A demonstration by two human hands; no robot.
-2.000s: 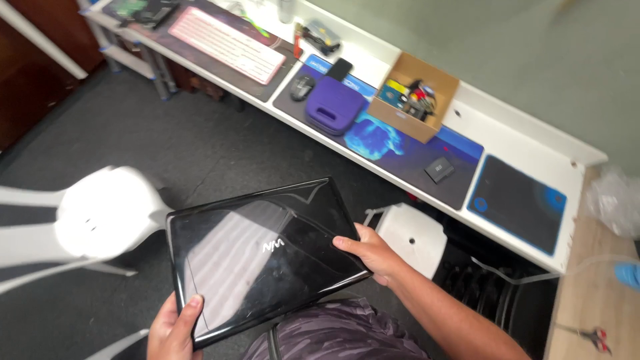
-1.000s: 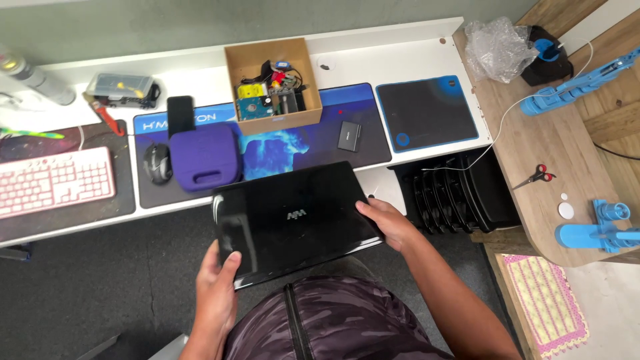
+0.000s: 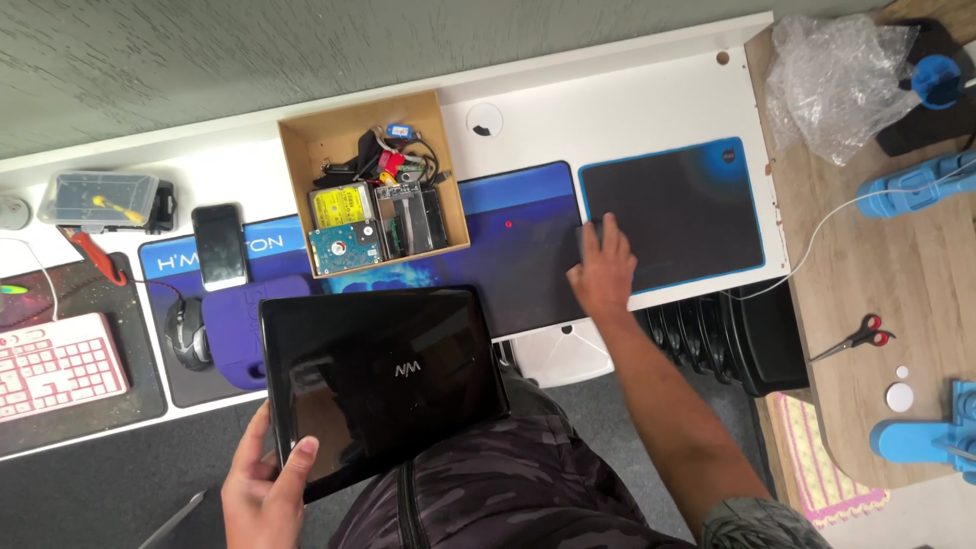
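Observation:
A closed glossy black laptop [image 3: 381, 381] lies tilted against my lap, and my left hand [image 3: 271, 473] grips its lower left corner, thumb on the lid. My right hand [image 3: 606, 271] is off the laptop, palm down over the gap between the long blue mat [image 3: 526, 282] and the blue-edged black mouse pad [image 3: 675, 221]. A dark edge shows by its fingers; whether they hold a small black device cannot be told. Left of that hand is a cardboard box [image 3: 451, 183] with hard drives [image 3: 343, 248] and cables. A purple case [image 3: 244, 328] sits left of the laptop.
A mouse [image 3: 187, 333], a phone [image 3: 219, 248], a pink keyboard [image 3: 61, 366] and a clear plastic box [image 3: 99, 200] are at left. At right, a wooden table [image 3: 862, 290] holds scissors [image 3: 858, 338], blue clamps [image 3: 915, 183] and plastic wrap [image 3: 835, 84]. A white stool [image 3: 560, 358] stands below the desk.
My right hand has let go of the laptop and reached over the desk. The small black device, earlier on the long mat, no longer shows there. The view has turned toward the desk.

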